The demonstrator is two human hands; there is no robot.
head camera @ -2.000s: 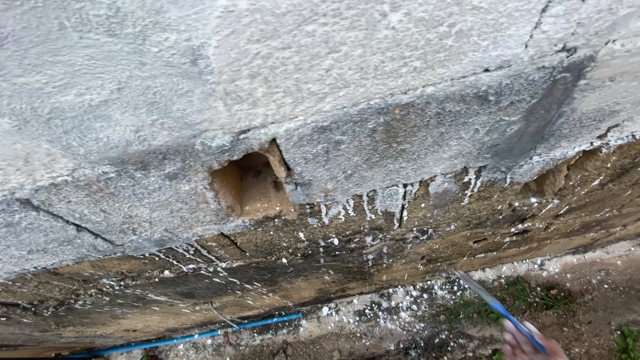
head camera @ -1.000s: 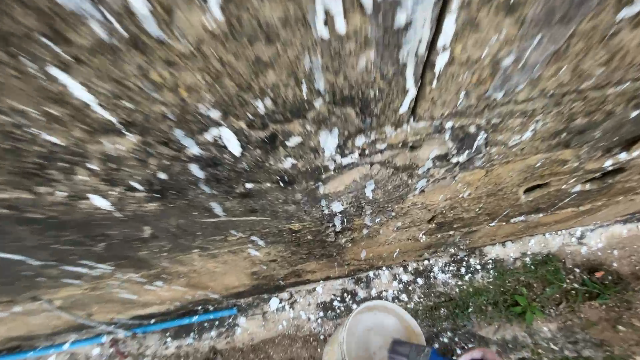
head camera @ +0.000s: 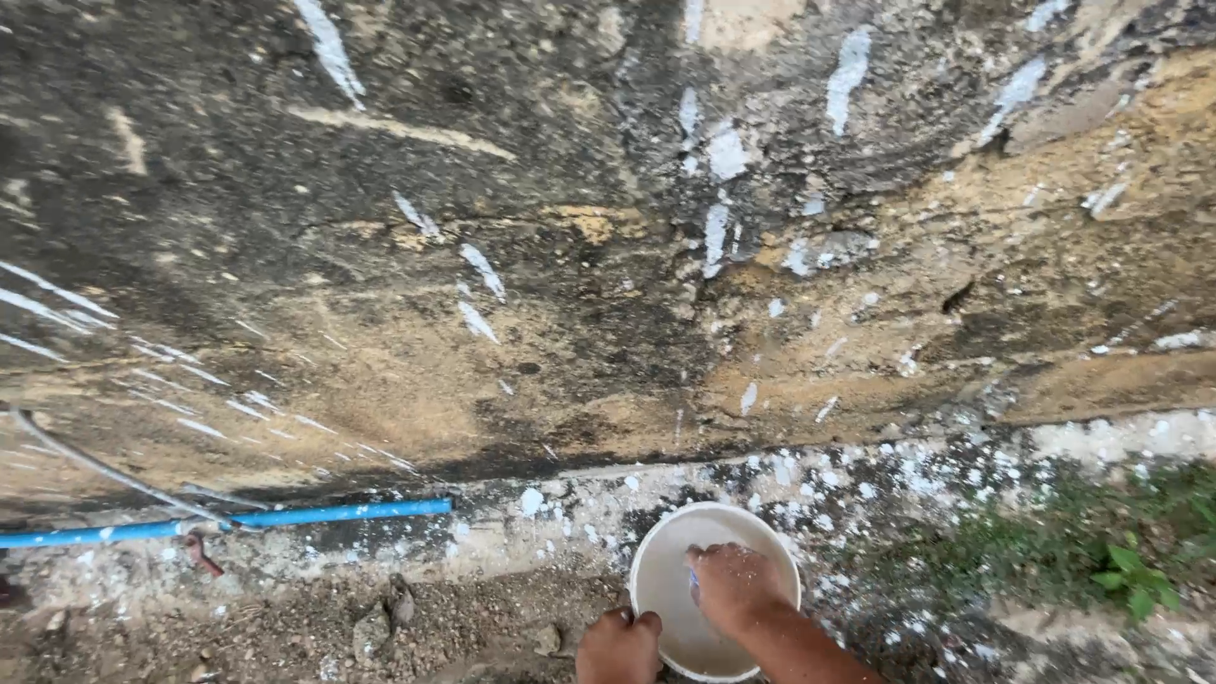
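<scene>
A round white plastic bucket [head camera: 662, 638] with pale grayish contents stands on the ground at the foot of the wall, low in the view. My left hand [head camera: 619, 648] grips the bucket's left rim. My right hand [head camera: 736, 581] is over the bucket's mouth, closed on a blue-handled tool [head camera: 694, 578]. Only a small blue part of the handle shows; the tool's working end is hidden below the hand. White specks dot my right hand and forearm.
A weathered, stained wall [head camera: 570, 285] with white splashes fills the upper view. Along its foot on the left run a blue plastic pipe [head camera: 361, 513] and a gray cable [head camera: 104, 470]. Stones [head camera: 372, 632] lie on the dirt; green weeds [head camera: 1130, 575] grow at the right.
The view has moved down to the wall's foot. The blue-handled tool, earlier at the lower right, is now at the bucket. My left hand has come into view on the bucket's rim.
</scene>
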